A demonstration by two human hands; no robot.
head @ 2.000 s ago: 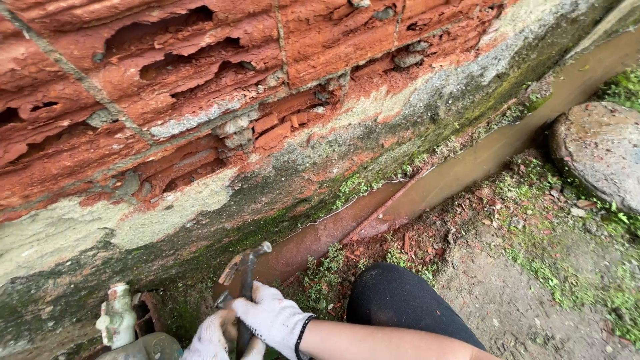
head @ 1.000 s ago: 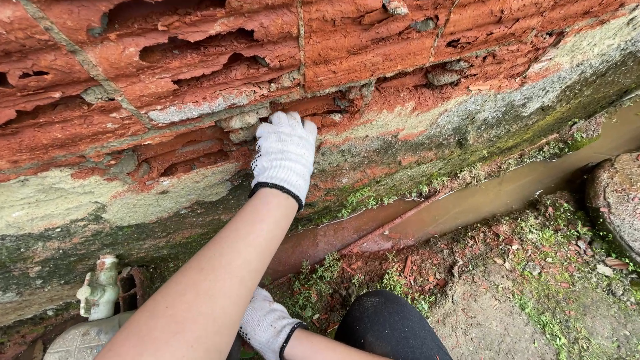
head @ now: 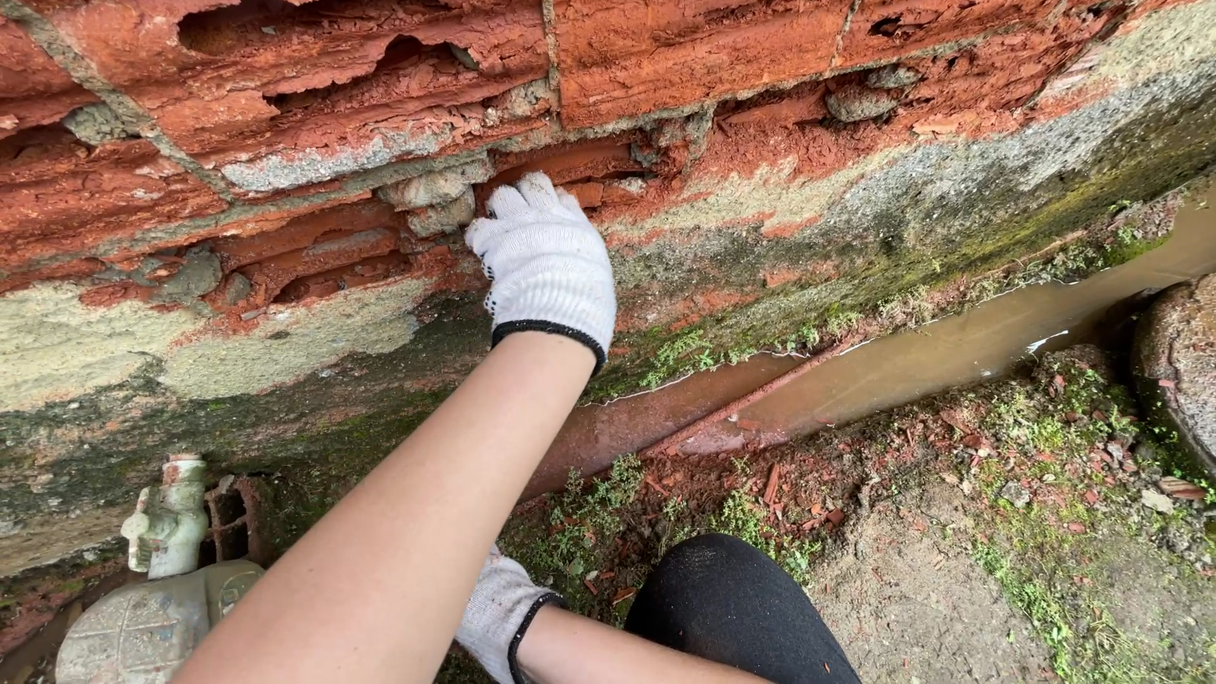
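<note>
In a white knit glove with a black cuff, my left hand (head: 554, 261) reaches up to the worn red hollow-brick wall (head: 684, 57). Its bent fingers are at a broken cavity (head: 579, 163), beside a lump of grey mortar (head: 442, 195). The fingertips are partly hidden, so whether they grip a fragment cannot be told. My right hand (head: 499, 613), gloved the same way, is low at the bottom, partly behind my left forearm; its fingers and anything in them are hidden. The hammer is not visible.
A water meter (head: 142, 622) with a pale valve (head: 171, 522) stands at lower left. Muddy water fills a channel (head: 912, 370) along the wall's foot. A round stone slab (head: 1183, 366) lies at the right edge. My knee (head: 736, 608) is at the bottom, near brick chips and weeds.
Two seconds ago both hands were low together on a hammer. My left hand has since gone up to the wall cavity, while my right hand has stayed low.
</note>
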